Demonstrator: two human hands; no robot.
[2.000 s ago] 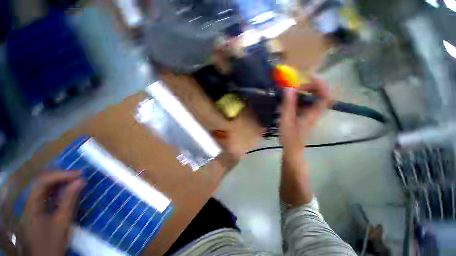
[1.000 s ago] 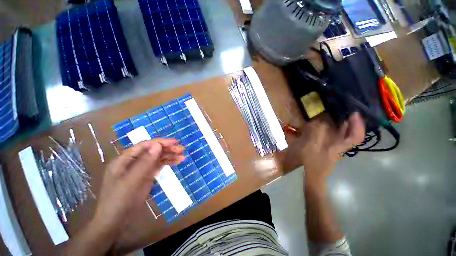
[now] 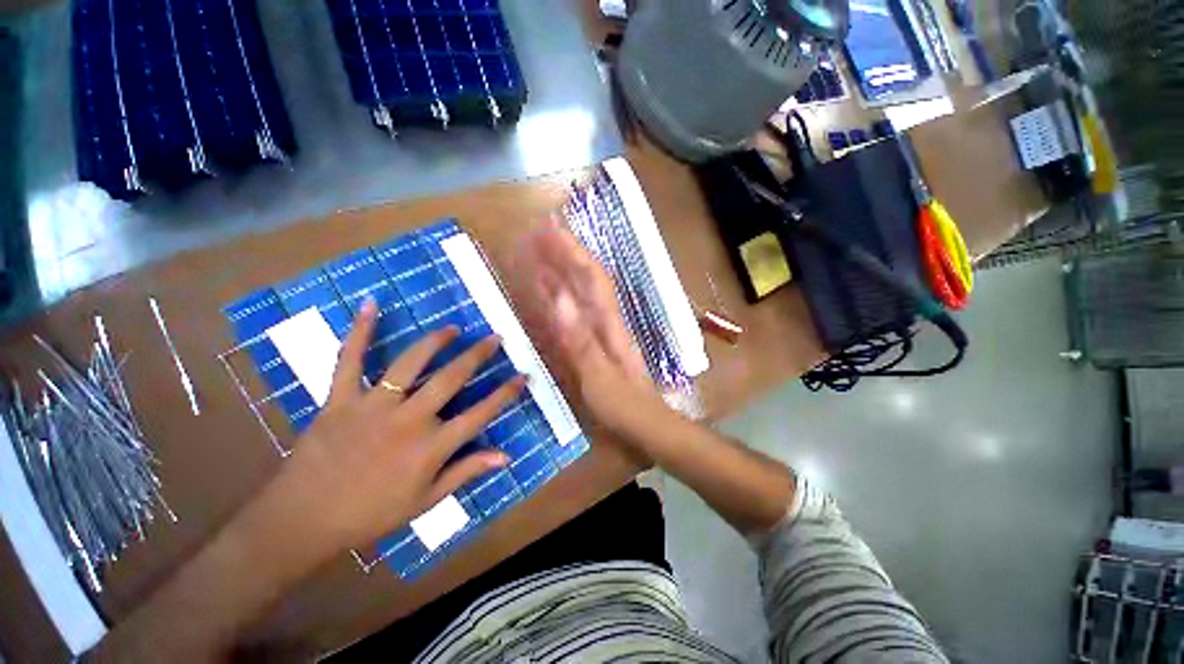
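A bright blue solar cell panel [image 3: 390, 279] lies on the brown table with two white insulating strips [image 3: 517, 344] on it; the left one is partly under my left hand. My left hand [image 3: 409, 428] lies over the panel with fingers spread and holds nothing that shows. My right hand [image 3: 584, 324], bare, is just right of the panel, beside the silver ribbon pile, turned edge-on; I see nothing in it, but its palm side is partly hidden. Thin silver wires stick out from the panel's left edge.
Silver ribbons lie in piles at left [image 3: 85, 454] and right [image 3: 623, 260]. Dark cell stacks [image 3: 422, 59] are at the back. The soldering iron [image 3: 844, 240] rests by the black box, near the yellow sponge [image 3: 766, 263] and red-yellow scissors [image 3: 944, 253]. A grey round housing [image 3: 701, 78] stands behind.
My left hand has come down with fingers spread over the panel. My right hand has moved left from near the soldering iron to the panel's right side. The view has shifted slightly.
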